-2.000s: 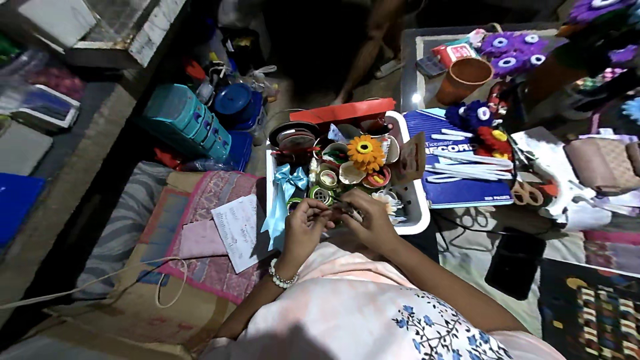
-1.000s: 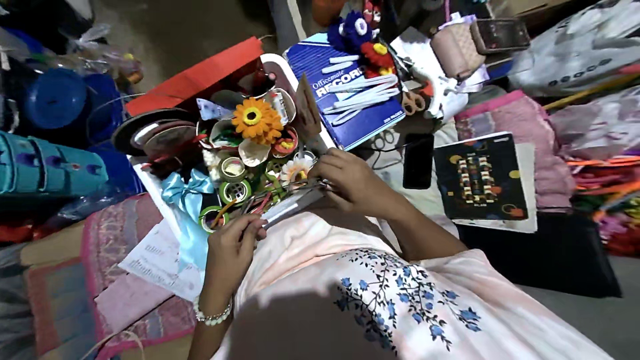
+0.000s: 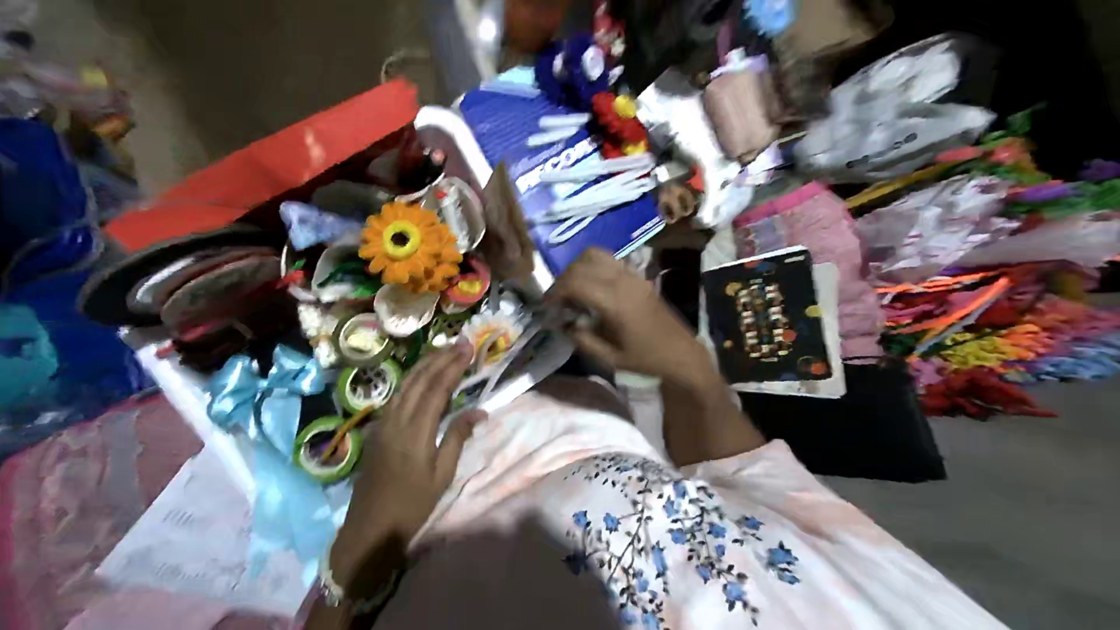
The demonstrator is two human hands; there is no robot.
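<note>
A white plastic basket full of craft supplies stands before me. My left hand lies at its near side, fingers spread, by green tape rolls and a white-petalled flower. My right hand is bent over the basket's right corner, beside a brown piece of card; blur hides whether its fingers hold something. An orange artificial flower sits on top of the pile. A light blue ribbon bow hangs over the left edge.
Behind and right, a blue record book bears white strips and scissors. A black patterned booklet lies farther right, near bundled colourful pipe cleaners. A red box edge rises at the back left; paper lies at the lower left.
The view has swung right and closer. My hands, together over the basket two seconds ago, are now apart, the right one at the basket's right corner.
</note>
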